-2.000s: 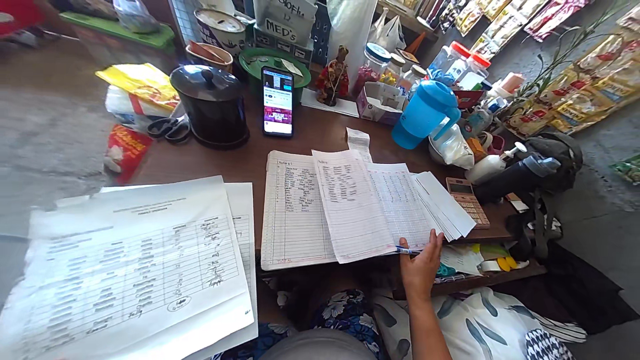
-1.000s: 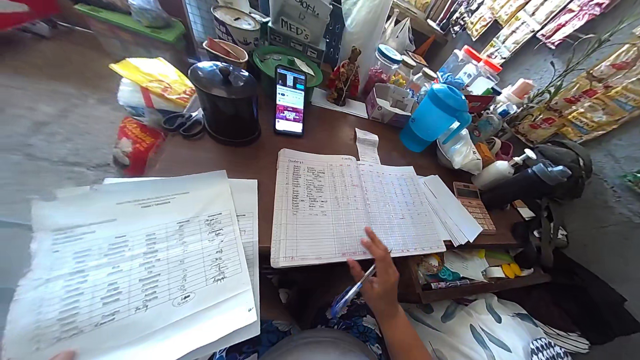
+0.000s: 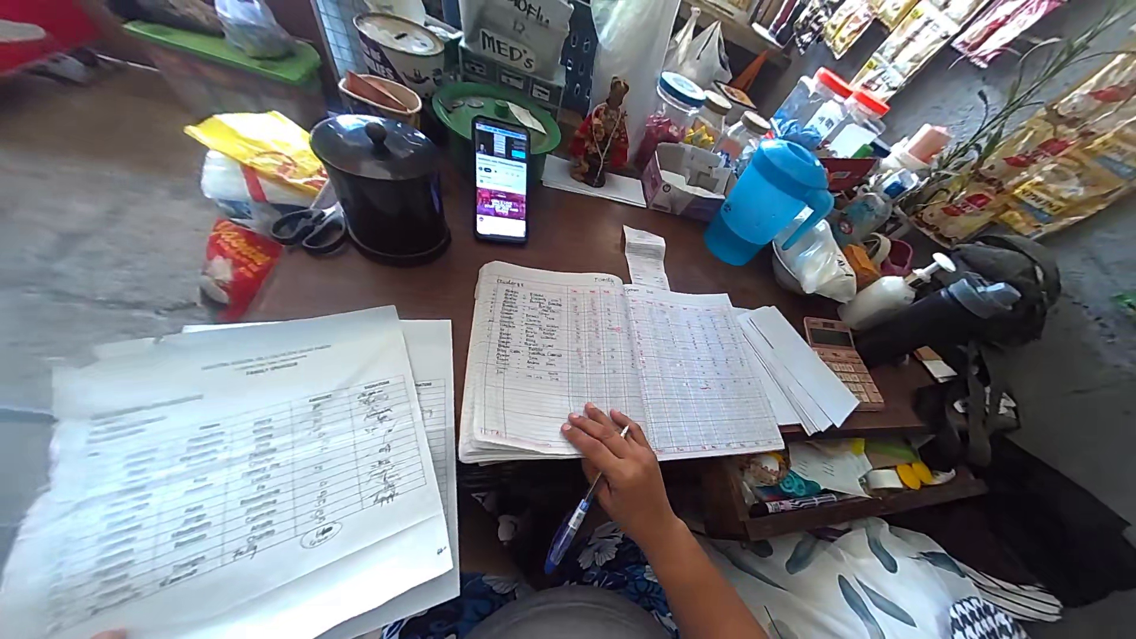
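Note:
An open ruled record book (image 3: 550,382) with handwritten rows lies on the brown desk. My right hand (image 3: 619,461) rests on its lower edge near the spine, with a blue ballpoint pen (image 3: 577,524) held between the fingers, its blue end hanging below the desk edge. At the left, printed sheets with a table (image 3: 240,479) stand close to the camera. Only a fingertip of my left hand (image 3: 110,635) shows at the bottom edge, against the sheets; the rest is hidden. A receipt strip (image 3: 646,257) pokes out above the book, and loose white papers (image 3: 794,368) lie at its right.
Behind the book stand a smartphone (image 3: 500,182), a black lidded canister (image 3: 380,191) and a blue pitcher (image 3: 768,200). Scissors (image 3: 311,229) lie left of the canister. A calculator (image 3: 843,364) and a black bottle (image 3: 932,324) sit at the right. Below them an open drawer (image 3: 843,515) holds small items.
A page of the book raised two seconds ago now lies flat. My right hand, raised off the book one second ago, has come down on its lower edge with the pen.

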